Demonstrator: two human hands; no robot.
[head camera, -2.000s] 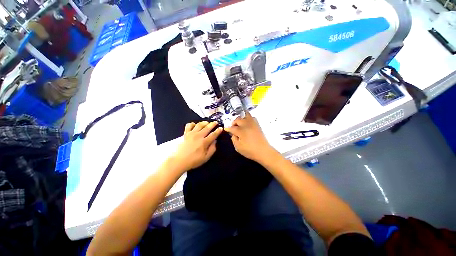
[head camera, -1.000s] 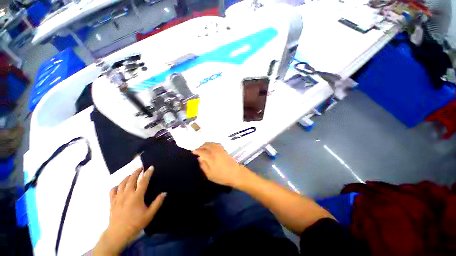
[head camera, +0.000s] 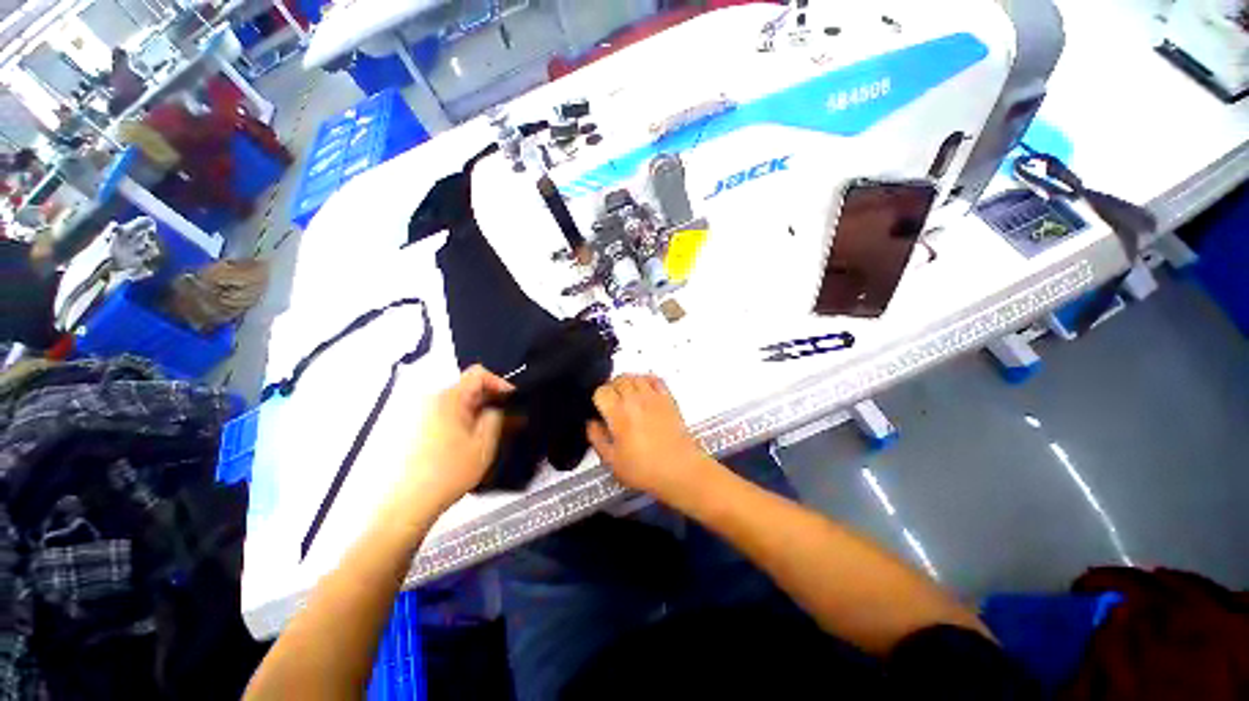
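Note:
A black fabric piece (head camera: 551, 408) lies bunched on the table in front of the needle area (head camera: 610, 308) of the white JACK sewing machine (head camera: 767, 178). My left hand (head camera: 473, 427) pinches its left side. My right hand (head camera: 644, 431) holds its right edge with curled fingers. Another black panel (head camera: 486, 295) lies flat behind and left of the needle. Whether it joins the bunched piece cannot be told. The fabric under the presser foot is hidden in dark folds.
A narrow black strip (head camera: 359, 449) curves on the table at left. A smartphone (head camera: 877, 247) leans against the machine. Thread snips (head camera: 808, 347) lie near the front edge. A control panel (head camera: 1030, 222) and dark-handled scissors (head camera: 1082, 199) are at right. Plaid garments (head camera: 82, 548) lie at far left.
The view has swung back left. The fabric, earlier spread towards the lap, is now gathered up on the table. My left hand, earlier open on it, now pinches it. My right hand stays at its right side.

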